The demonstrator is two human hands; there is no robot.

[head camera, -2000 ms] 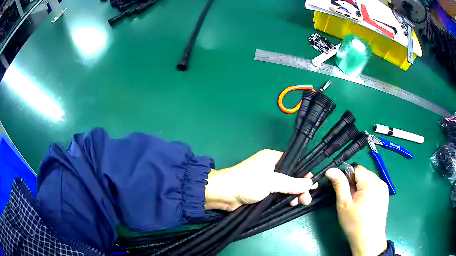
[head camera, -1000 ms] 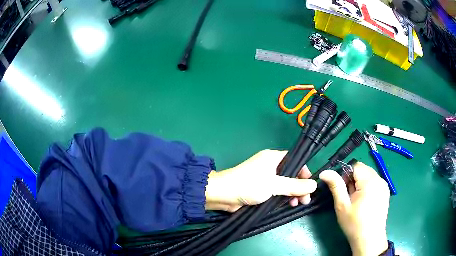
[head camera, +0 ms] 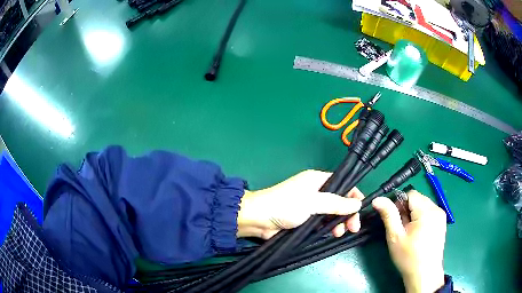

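Note:
My left hand point(head camera: 303, 206) is closed around a bunch of black cable leads point(head camera: 269, 252). Their ribbed black connectors point(head camera: 369, 134) fan out up and to the right. One connector point(head camera: 405, 171) stands apart from the others, its cable running between my two hands. My right hand point(head camera: 409, 229) is just right of my left, thumb and fingers pinched around a small shiny metal tool point(head camera: 402, 198), mostly hidden by the fingers. More black leads run beneath both hands.
Orange-handled scissors point(head camera: 341, 113) lie behind the connectors. Blue-handled cutters point(head camera: 436, 186) and a white marker point(head camera: 458, 153) lie right. Behind are a steel rule point(head camera: 326, 67), green translucent item point(head camera: 406, 63) and yellow bin point(head camera: 389, 34). A single lead point(head camera: 223, 48) lies at the back.
The connectors in my left hand have shifted and regrouped. One connector now points separately to the right, and more of the orange scissors shows than at first. Both hands stay almost in place.

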